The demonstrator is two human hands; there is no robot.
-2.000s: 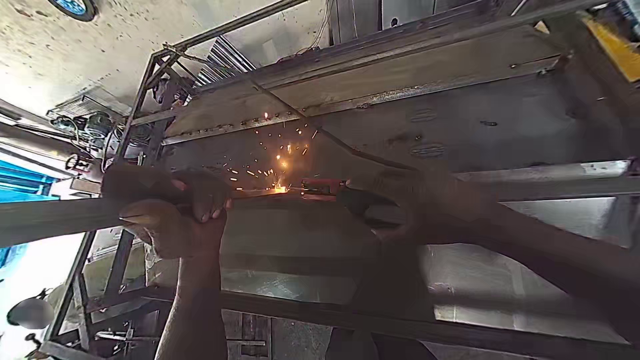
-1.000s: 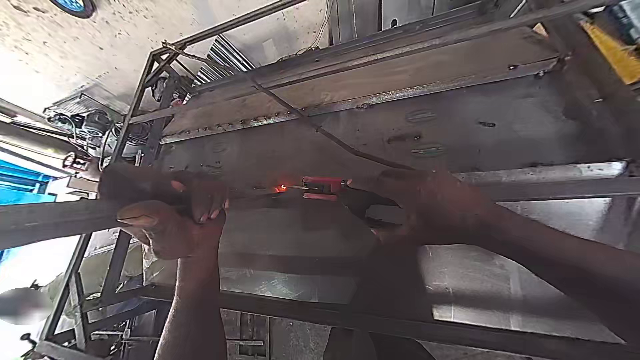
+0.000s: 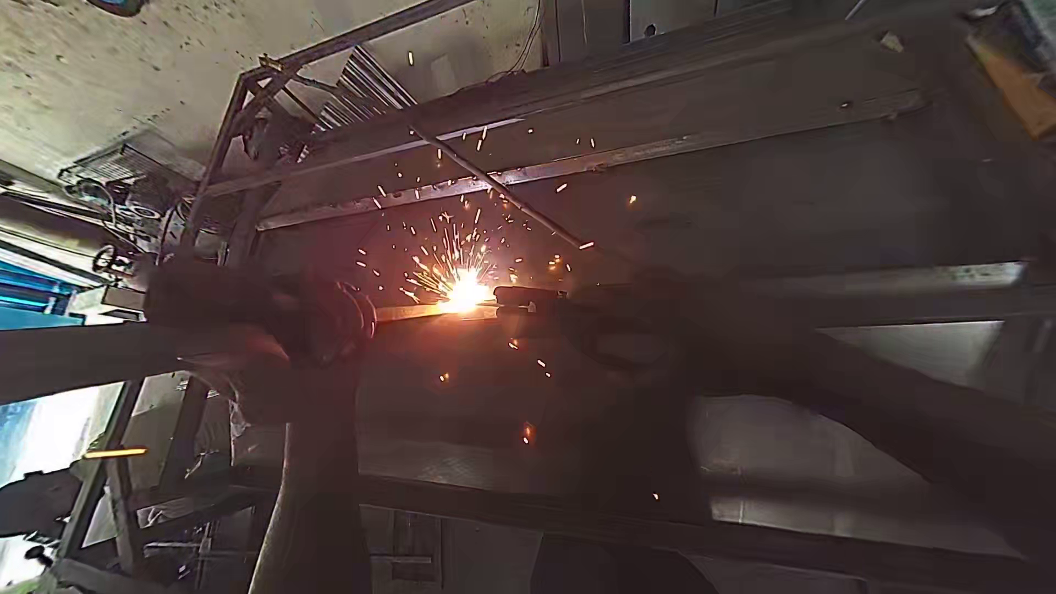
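Note:
My left hand (image 3: 285,355) is wrapped around a metal bar (image 3: 74,355) that enters from the left edge; a dark thing lies under its fingers, too dim to name. An electrode holder (image 3: 528,301) is in my right hand (image 3: 635,330), which is deep in shadow. Between the two hands a welding arc (image 3: 466,293) glares at the holder's tip and throws sparks upward. Its glare hides the electrode and the joint. A cable (image 3: 503,190) slants from near my right hand to the upper left, across a large metal sheet (image 3: 784,190).
A welded metal frame (image 3: 219,157) surrounds the sheet, with a long rail (image 3: 594,161) across its upper part. A bundle of metal tubes (image 3: 367,91) leans behind the frame. At the left stands machinery (image 3: 132,190). Sparks fly over the sheet and below the hands.
A bright arc with many sparks now burns where only a small red glow showed one second ago. The scene around it looks darker. Both hands stay in about the same place.

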